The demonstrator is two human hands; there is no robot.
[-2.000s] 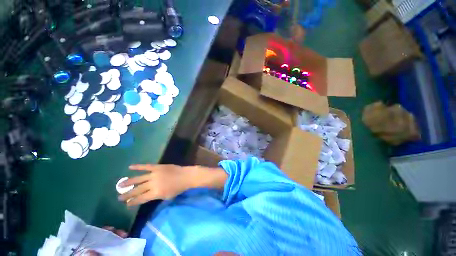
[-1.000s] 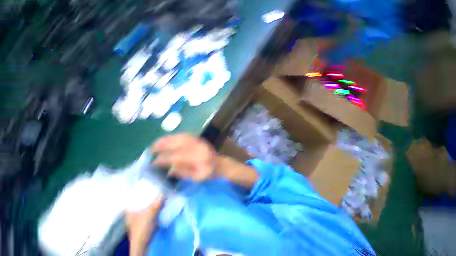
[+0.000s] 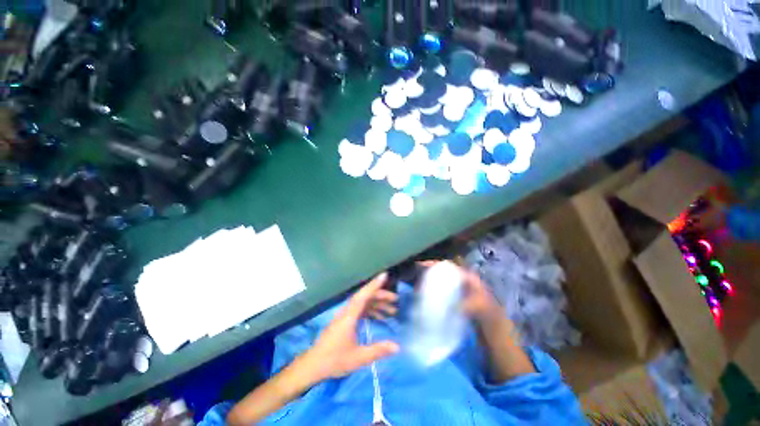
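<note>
My right hand [image 3: 481, 301] holds a blurred white wrapped unit [image 3: 439, 312] in front of my smock, just off the bench's front edge. My left hand [image 3: 354, 337] is beside it to the left, fingers apart, with a gap between it and the unit. A fanned stack of white sleeves [image 3: 218, 283] lies on the bench's front edge to the left. A loose pile of round discs [image 3: 450, 125], some white side up and some blue, lies further back on the green bench. One disc [image 3: 402, 204] lies at the pile's near edge.
Clusters of black lens units [image 3: 75, 308] lie left and along the back of the bench. Below the bench edge on the right are whitish packed units [image 3: 525, 279], open cartons [image 3: 604, 274] and lighted items [image 3: 707, 268]. White sheets [image 3: 717, 21] lie far right.
The view has swung left, bringing the sleeve stack and more lens units into sight. My hands have moved apart, and the white unit now shows at my right hand.
</note>
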